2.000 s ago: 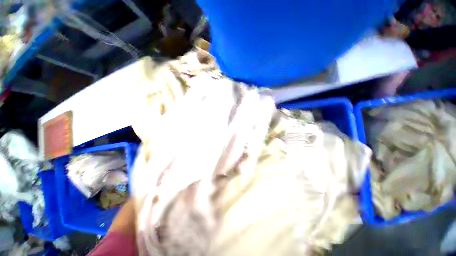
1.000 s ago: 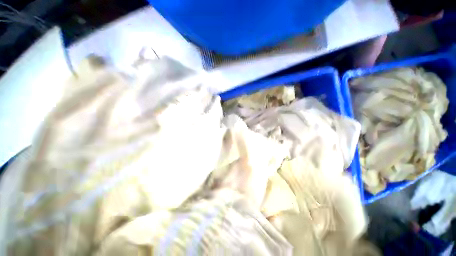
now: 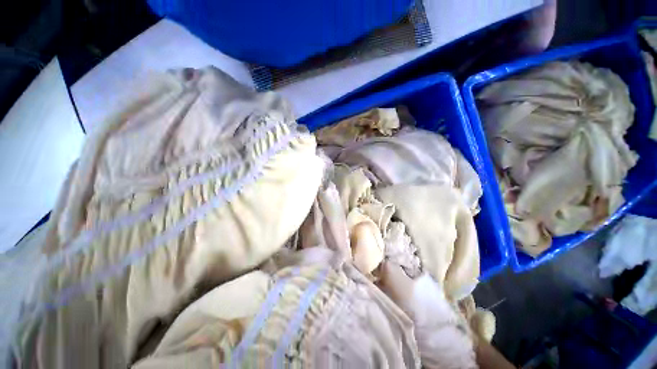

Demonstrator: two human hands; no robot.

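Observation:
A large bundle of cream garment pieces (image 3: 194,216), with gathered bands and pale lilac lines, fills the left and lower middle of the view. Another gathered piece (image 3: 288,317) lies at the bottom. More cream cloth (image 3: 425,209) lies at the right of the bundle, over a blue crate (image 3: 462,137). A skin-toned strip, probably my right hand or forearm (image 3: 493,354), shows at the bottom edge beside the cloth; its fingers are hidden. My left hand is not visible.
A second blue crate (image 3: 472,90) at the right holds cream cloth (image 3: 576,151). A white bench (image 3: 331,86) runs behind, with a large blue shape (image 3: 288,29) above it. A white panel (image 3: 39,151) stands left. White cloth (image 3: 630,252) lies far right.
The bundle has shifted left in view and its gathered bands are turned towards me. The crates have moved left and up in view. The left forearm seen earlier no longer shows.

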